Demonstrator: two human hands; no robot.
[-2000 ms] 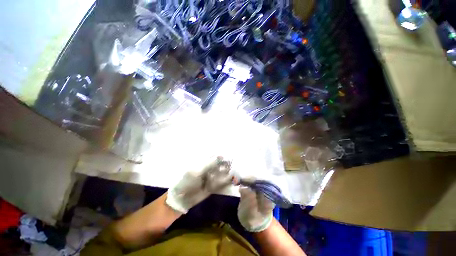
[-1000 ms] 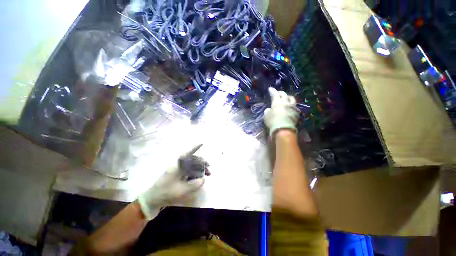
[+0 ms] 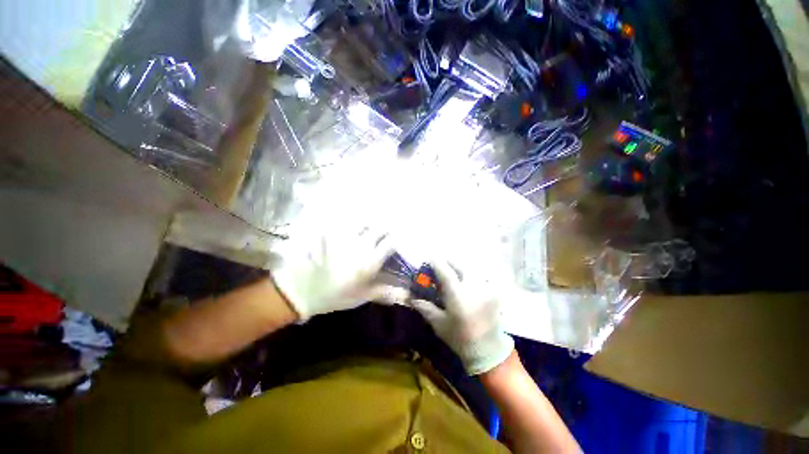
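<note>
My left hand (image 3: 337, 273), in a white glove, is at the front edge of the glaring white work surface (image 3: 399, 195). My right hand (image 3: 466, 310), also gloved, is just right of it. Between them is a small dark electrical device (image 3: 424, 280) with an orange patch. The fingers of my right hand close around the device's right side. The fingers of my left hand are at its left side, beside a short dark strand; glare hides whether they grip anything.
Coiled cables (image 3: 543, 151) and dark devices lie at the back. Clear plastic (image 3: 173, 111) is at left. A white part (image 3: 479, 71) lies at back centre. Cardboard flaps (image 3: 718, 350) flank the surface. A blue crate (image 3: 630, 412) is low at right.
My right hand has come back from the cable heap to the front edge, beside my left hand. The device with the orange patch now shows between them. The camera view has shifted.
</note>
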